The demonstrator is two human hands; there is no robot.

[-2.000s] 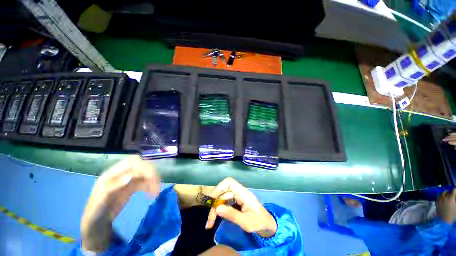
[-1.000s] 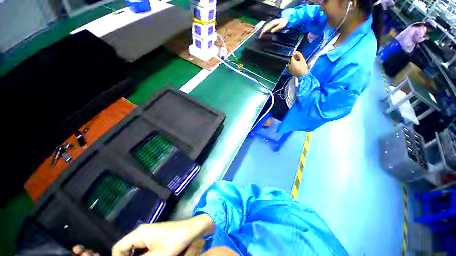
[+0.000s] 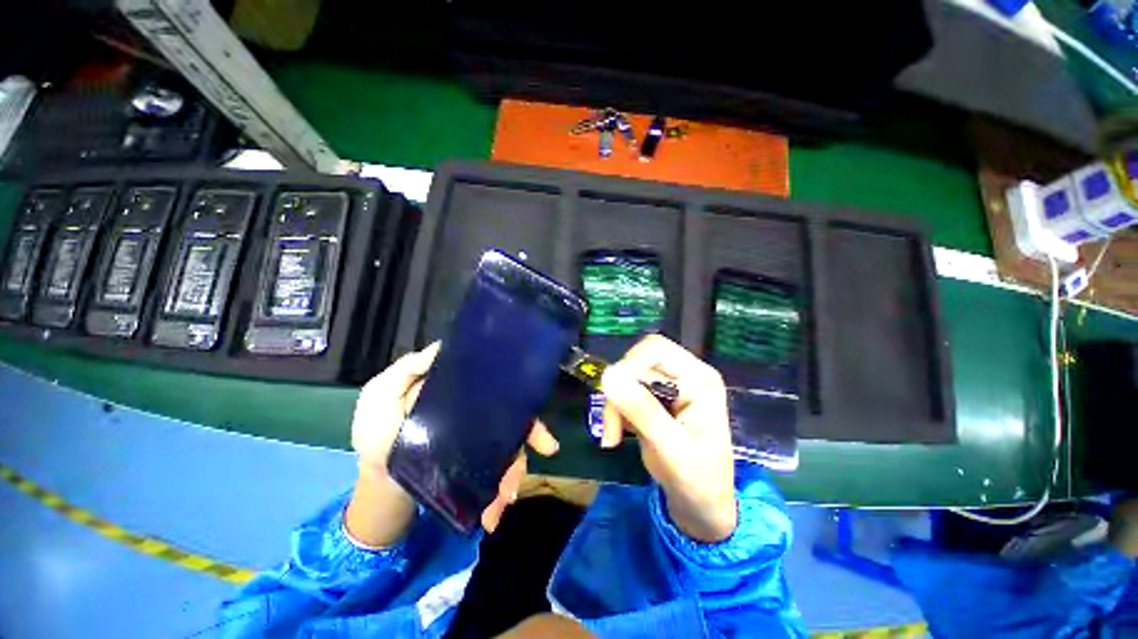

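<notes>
My left hand (image 3: 389,424) holds a smartphone (image 3: 484,381), tilted, its dark screen facing me, above the front edge of the foam phone tray (image 3: 880,331). My right hand (image 3: 674,437) grips a small dark and yellow test adapter (image 3: 587,366) beside the phone's right edge; whether it touches the phone I cannot tell. Two more smartphones lie in the tray, one with a green pattern (image 3: 624,293) partly hidden behind my right hand, the other also green at its top (image 3: 756,325). The tray's far left and far right pockets hold no phone.
At left a second tray (image 3: 362,268) holds several open-back phones (image 3: 300,272). Behind is an orange mat (image 3: 736,156) with small metal connectors (image 3: 608,130). A tower power strip (image 3: 1083,204) with a white cable (image 3: 1056,399) stands at right. A blue sleeve of another person (image 3: 1011,597) shows lower right.
The view has swung back left to the trays. The phone from the left pocket is now raised in my left hand. My right hand still holds the adapter, now up beside that phone.
</notes>
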